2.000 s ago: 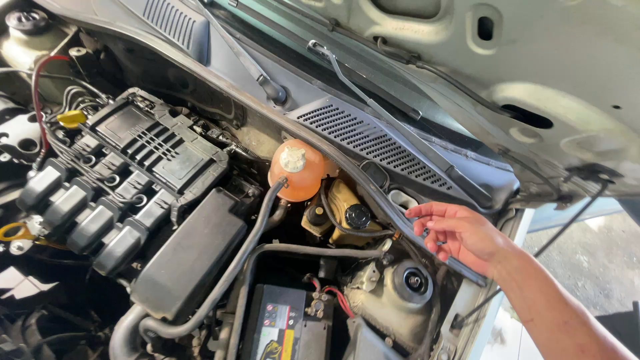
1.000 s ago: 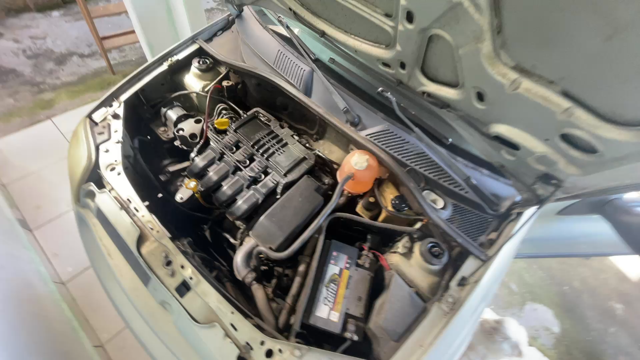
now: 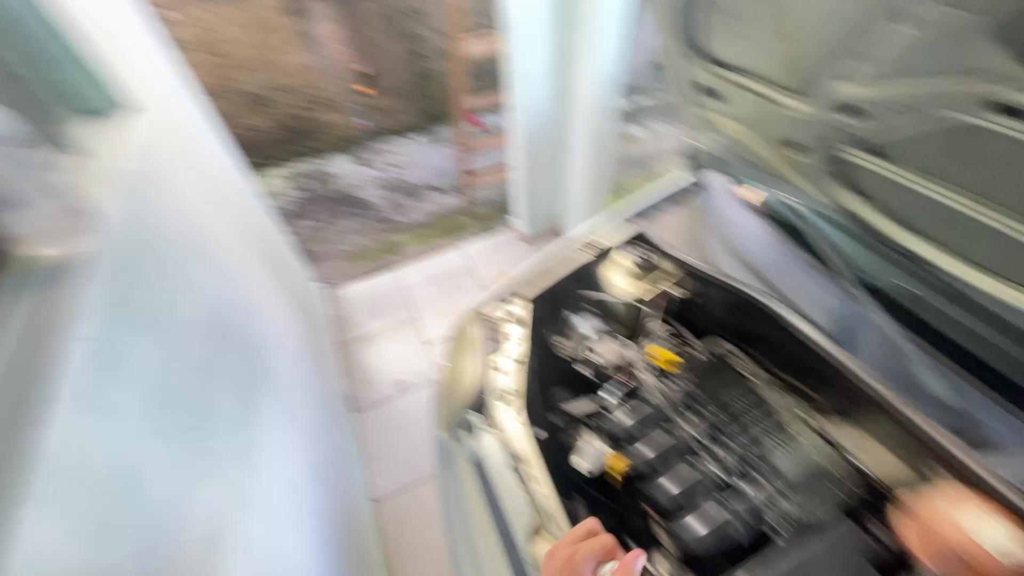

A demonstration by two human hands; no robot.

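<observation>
The view is heavily blurred. My left hand point(image 3: 592, 550) shows at the bottom edge with its fingers curled, over the front side of a car's open engine bay; a small pale spot lies by the fingers, and whether it is something held cannot be told. Behind it are the black engine parts point(image 3: 704, 520) and two yellow parts point(image 3: 664, 358). A rounded orange shape with a white top, apparently the coolant reservoir point(image 3: 932, 520), is at the lower right. My right hand is not in view.
The raised hood point(image 3: 904, 120) fills the upper right. A pale, blurred surface point(image 3: 200, 360) stands at the left, beside a tiled floor point(image 3: 392, 360). Farther back are a light post point(image 3: 552, 112) and a wooden frame point(image 3: 478, 104).
The view has swung strongly to the left. My left hand has come into view at the bottom. The hand seen two seconds ago beside the reservoir no longer shows there.
</observation>
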